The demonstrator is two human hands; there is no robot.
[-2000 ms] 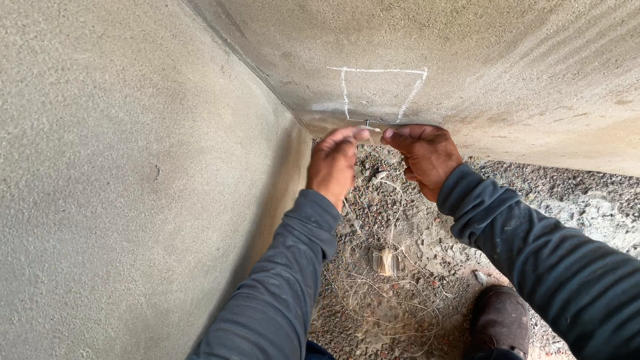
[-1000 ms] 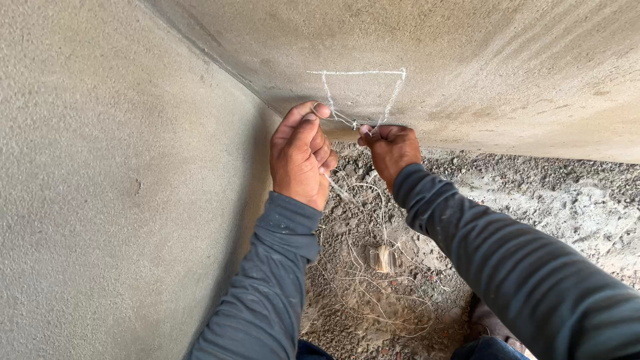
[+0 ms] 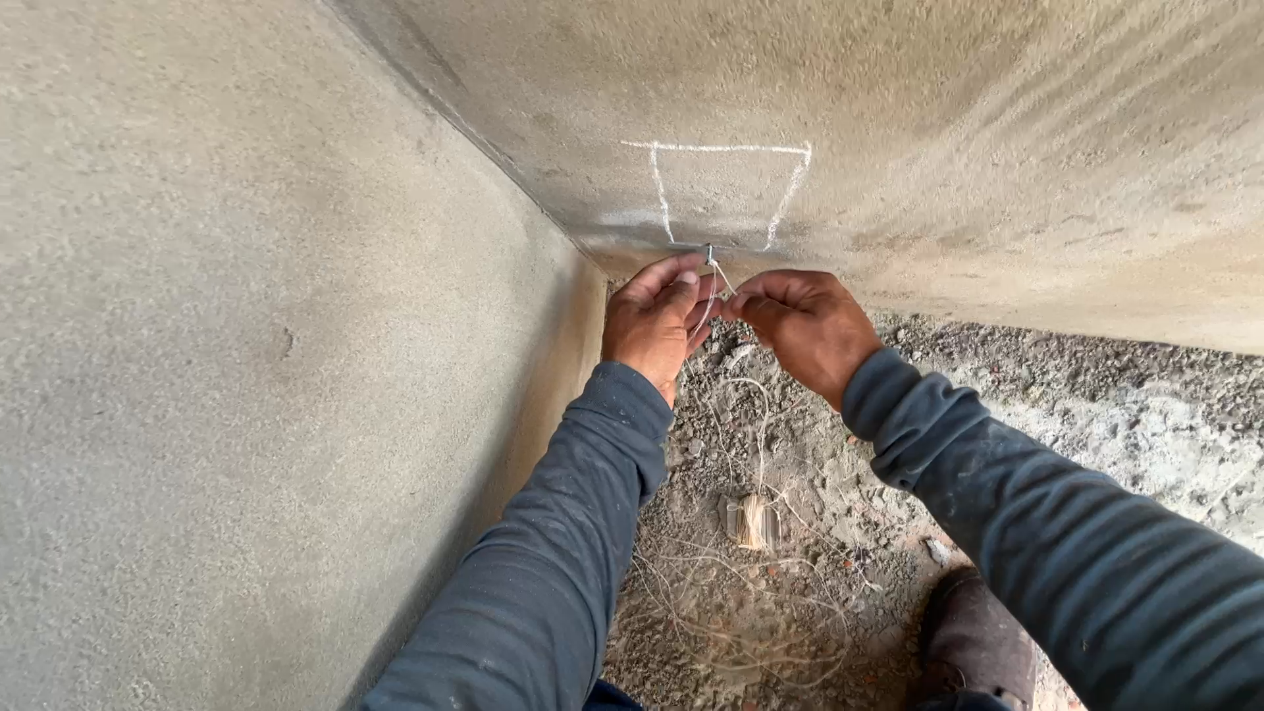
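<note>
A nail [image 3: 710, 254] sticks out of the plastered wall near the bottom line of a white chalk outline [image 3: 731, 149]. White string [image 3: 725, 280] is looped around the nail, and its short end runs to the pinched thumb and forefinger of my right hand [image 3: 808, 326]. My left hand [image 3: 654, 321] is just below and left of the nail, fingers partly spread, with the string passing by its fingers; whether it grips the string is unclear. From there the string trails down to a wound bundle of string [image 3: 754, 521] on the ground.
A second plastered wall [image 3: 296, 346] rises on the left and meets the first in a corner. Loose string [image 3: 731, 657] lies in curves over rough, gravelly ground [image 3: 820, 592]. A dark boot [image 3: 978, 632] stands at the lower right.
One second ago my left hand was raised left of the nail with string stretched from its fingers; now it is lower, close beside my right hand. The view has shifted slightly.
</note>
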